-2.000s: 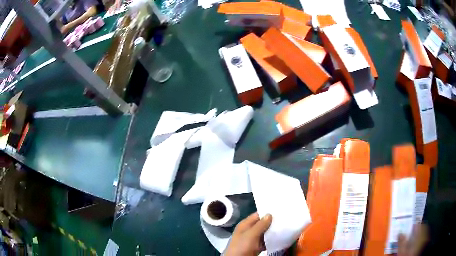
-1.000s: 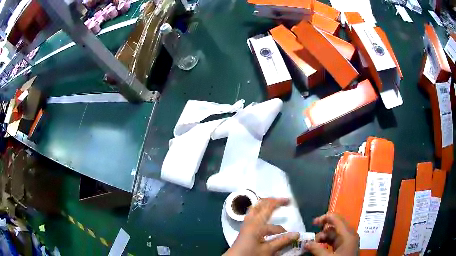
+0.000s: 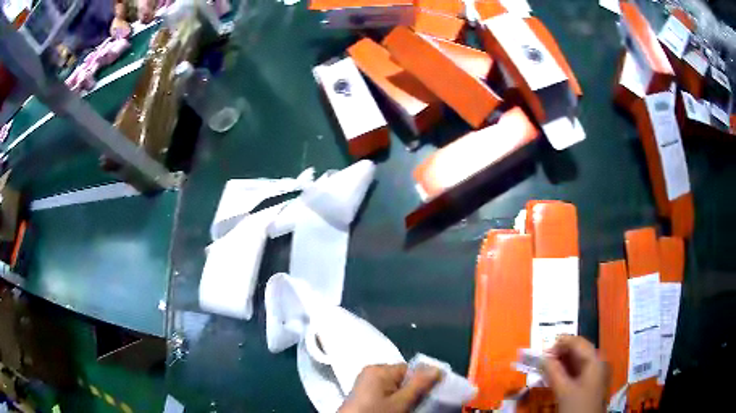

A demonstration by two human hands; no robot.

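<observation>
My left hand (image 3: 386,390) pinches the white label strip (image 3: 440,385) at the bottom centre. The strip runs back over the label roll (image 3: 323,343), hiding most of it, and joins the looped white backing strip (image 3: 316,242) on the table. My right hand (image 3: 578,376) pinches a small white label (image 3: 530,360) between its fingertips, just above the lower part of the nearer stack of flat orange cartons (image 3: 507,298). A second group of flat orange cartons (image 3: 643,306) with white panels lies to the right.
Erected orange and white boxes (image 3: 440,77) lie piled beyond the flat cartons, with more at the far right (image 3: 666,153). A clear bottle (image 3: 211,105) lies near the left table edge. A grey metal frame (image 3: 97,121) and lower green bench (image 3: 97,250) stand at left.
My hands have moved apart; the right now holds a small label over the nearer stack. The strip is now raised over the roll. The view has shifted, moving the scene leftward.
</observation>
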